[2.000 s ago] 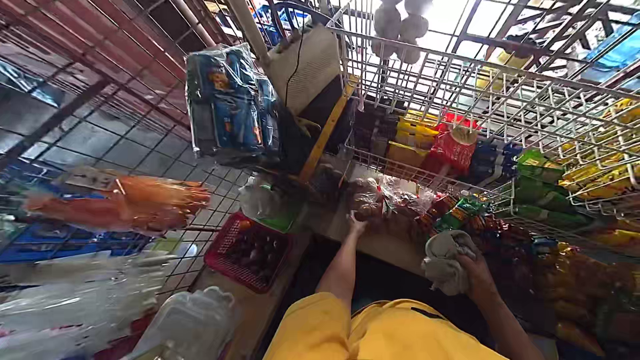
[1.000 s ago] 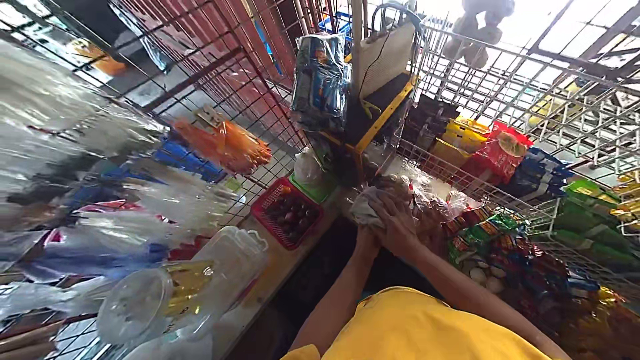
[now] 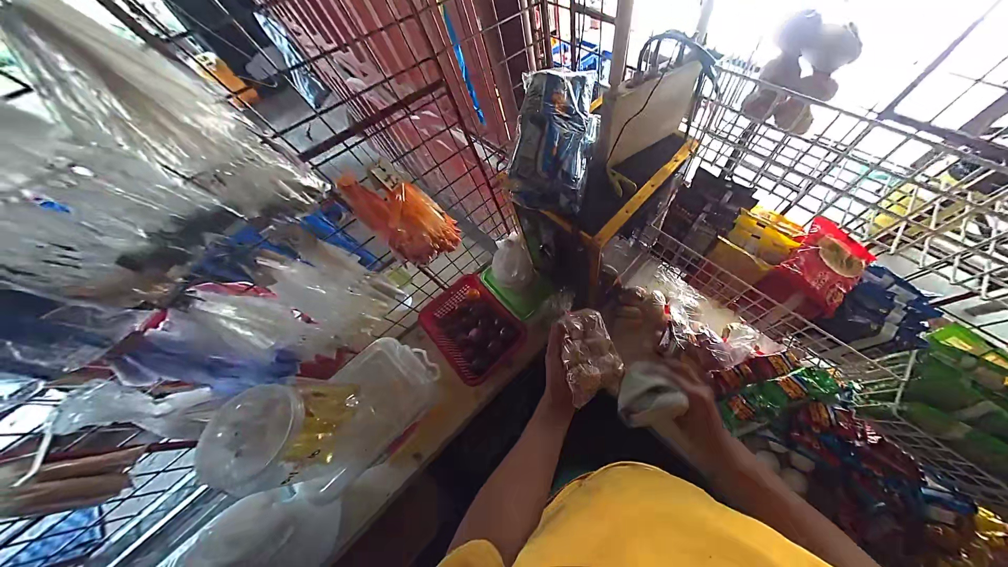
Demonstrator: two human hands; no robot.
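Note:
My left hand (image 3: pixel 557 376) holds a clear plastic pack of brownish round items (image 3: pixel 589 356) upright above the dark gap between the shelves. What the items are, I cannot tell. Close beside it on the right, my right hand (image 3: pixel 694 398) grips a bunched greyish-white cloth (image 3: pixel 652 394); that hand is blurred. Behind both hands lie more clear plastic bags with red ties (image 3: pixel 669 315) on the counter. A red plastic basket (image 3: pixel 472 327) of dark round items stands left of my left hand, next to a green tray (image 3: pixel 516 287) bearing a knotted white bag.
Wire grid panels rise on both sides. Clear plastic bags (image 3: pixel 142 157) and an orange bundle (image 3: pixel 405 216) hang at the left, above a lidded clear container (image 3: pixel 248 439). Packets in green wrappers (image 3: pixel 957 378) and a red packet (image 3: pixel 835 264) fill the right racks. A yellow-edged stand (image 3: pixel 646 189) is at the back.
One second ago both hands were together at the cloth; now they are apart, with the pack in my left hand and the cloth in my right. The view has shifted.

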